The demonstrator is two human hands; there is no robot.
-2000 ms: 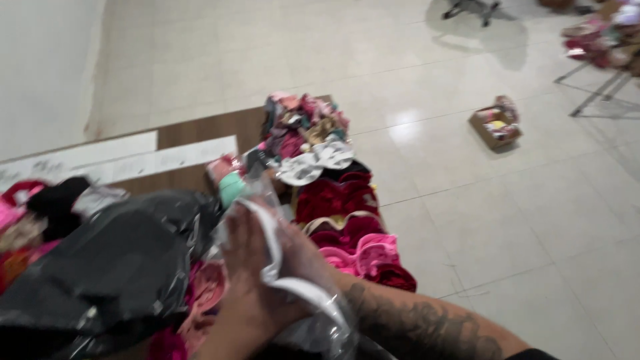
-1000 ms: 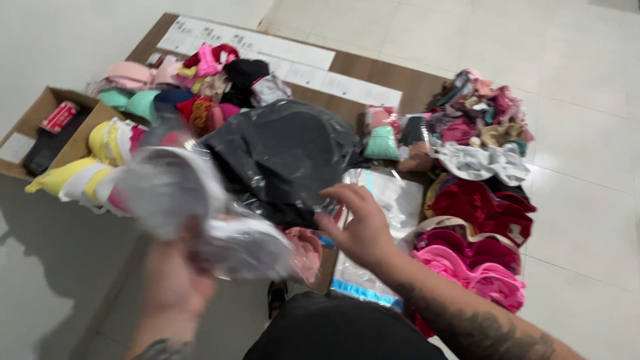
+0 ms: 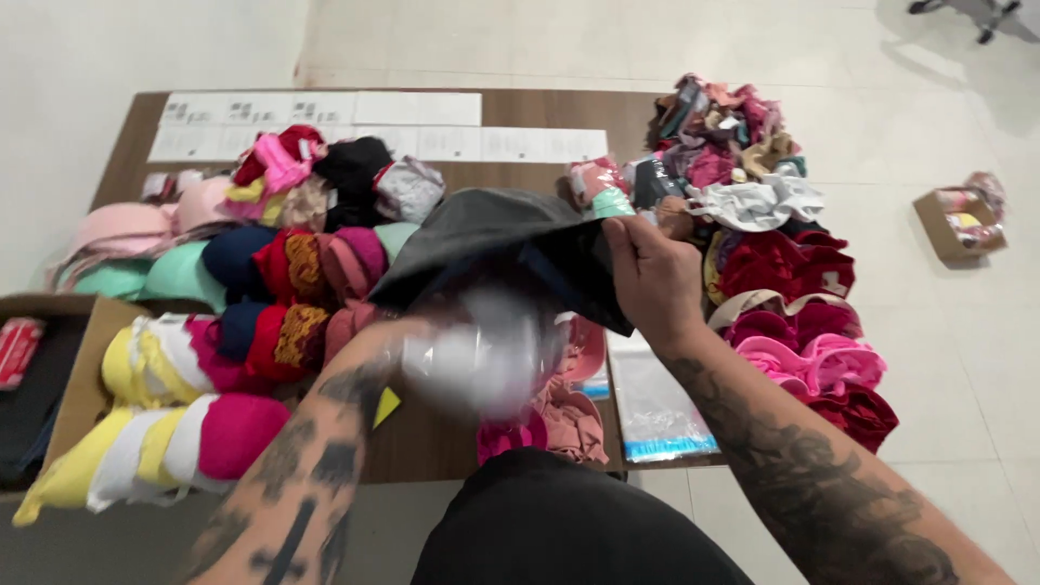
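Observation:
My right hand [image 3: 660, 280] pinches the rim of a black plastic bag [image 3: 504, 213] and holds its mouth up. At the bag's opening, my left hand [image 3: 426, 327], blurred and mostly hidden, has a white bra in clear plastic [image 3: 479, 357], also blurred by motion. Just below lie salmon pink bras [image 3: 573, 422] and a magenta one [image 3: 512, 435]. To the right of these is a stack of clear plastic bags with a blue strip [image 3: 662, 406].
Rows of coloured bras [image 3: 236, 260] cover the wooden table's left side, beside a cardboard box [image 3: 77, 390]. Red and pink bras [image 3: 812, 357] and a heap of underwear [image 3: 723, 122] line the right. Paper sheets [image 3: 406, 142] lie at the back. A small box [image 3: 963, 223] is on the floor.
My right hand has taken hold of the black bag's rim and raised it. The wrapped white bra in my left hand has moved right, to the bag's mouth. The view has shifted.

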